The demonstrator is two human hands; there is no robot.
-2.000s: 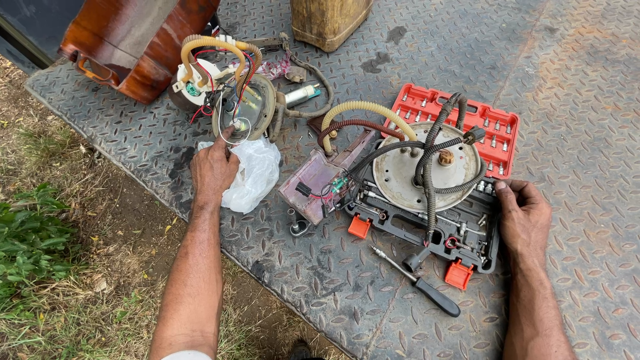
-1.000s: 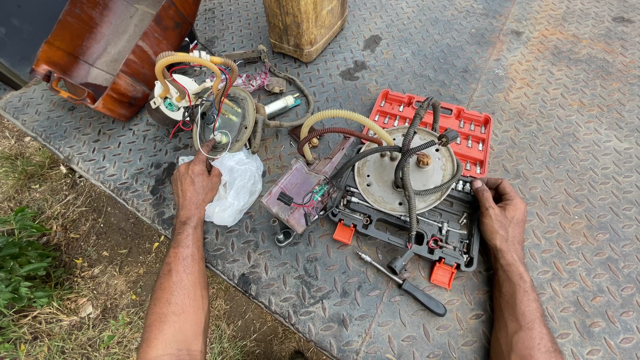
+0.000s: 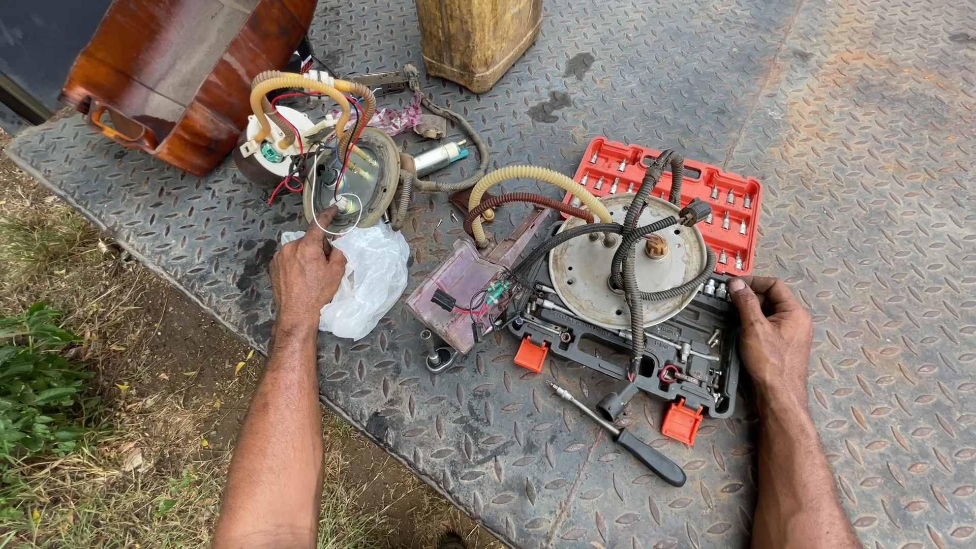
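Note:
At the left, my left hand (image 3: 306,276) has its index finger extended to a fitting on the round flange of a fuel pump module (image 3: 366,191); its other fingers are curled. A crumpled white plastic bag (image 3: 367,280) lies beside this hand. My right hand (image 3: 774,335) rests with thumb and fingers at the right edge of an opened socket set case (image 3: 732,229). A second round flange with corrugated hoses (image 3: 587,267) lies on the case. A purple-tinted plastic box (image 3: 450,293) with wires sits left of it. A socket driver with a black handle (image 3: 648,456) lies in front.
The tread-plate metal surface (image 3: 877,366) ends at a slanting edge, with grass and soil below left. An orange-brown plastic container (image 3: 191,84) and a yellowish jerrycan (image 3: 479,38) stand at the back. A silver cylindrical pump (image 3: 438,158) and a ratchet (image 3: 440,358) lie between the parts.
The view has shifted somewhat. My left index finger stays at the flange and my right hand stays at the case edge; nothing else has plainly moved.

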